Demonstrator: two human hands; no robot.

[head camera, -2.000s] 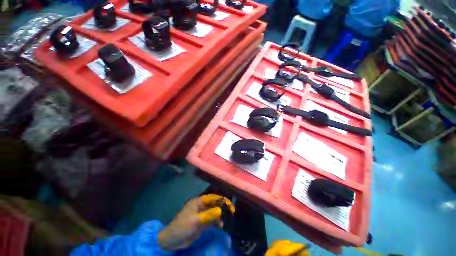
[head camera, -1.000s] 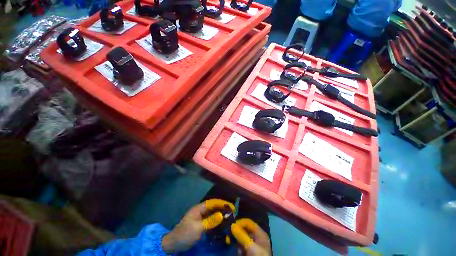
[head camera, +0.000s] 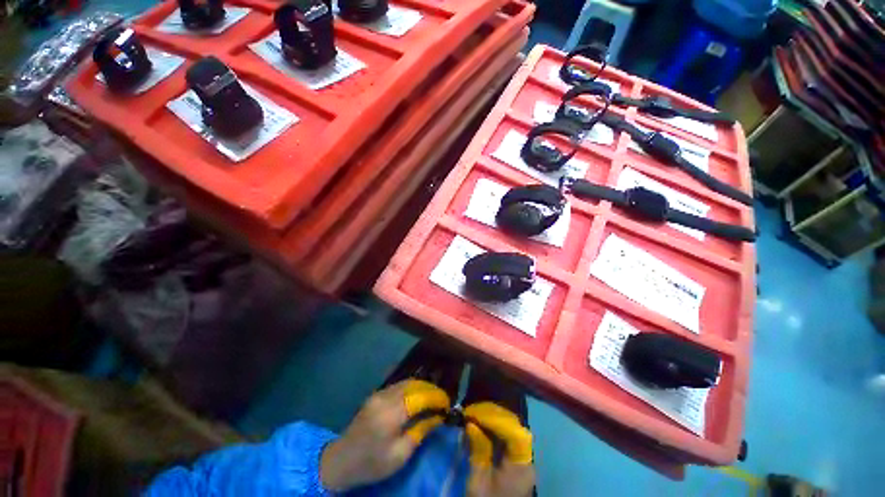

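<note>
My left hand [head camera: 380, 442] and my right hand [head camera: 500, 448], both with yellow finger cots, are close together low in front of me. They hold a black watch [head camera: 454, 417] between the fingertips. Parts of its dark strap show on both sides; the fingers hide the rest. To the right is a red tray [head camera: 563, 335] with closed black watches [head camera: 499, 276] on paper slips in its left column. Its right column holds open, flat watches [head camera: 647, 203], a bare paper slip [head camera: 648, 281], and a closed watch [head camera: 670, 360] in the nearest cell.
A higher stack of red trays [head camera: 281, 199] with looped watches stands at the left. Plastic-bagged material [head camera: 116, 218] lies beside it. Racked trays [head camera: 836, 73] are at the upper right, with a white stool [head camera: 597, 29] and a blue stool behind.
My right hand came in from the tray's near edge to meet my left hand at the watch. Since then both have drawn tighter together. The view has shifted, so the trays sit higher.
</note>
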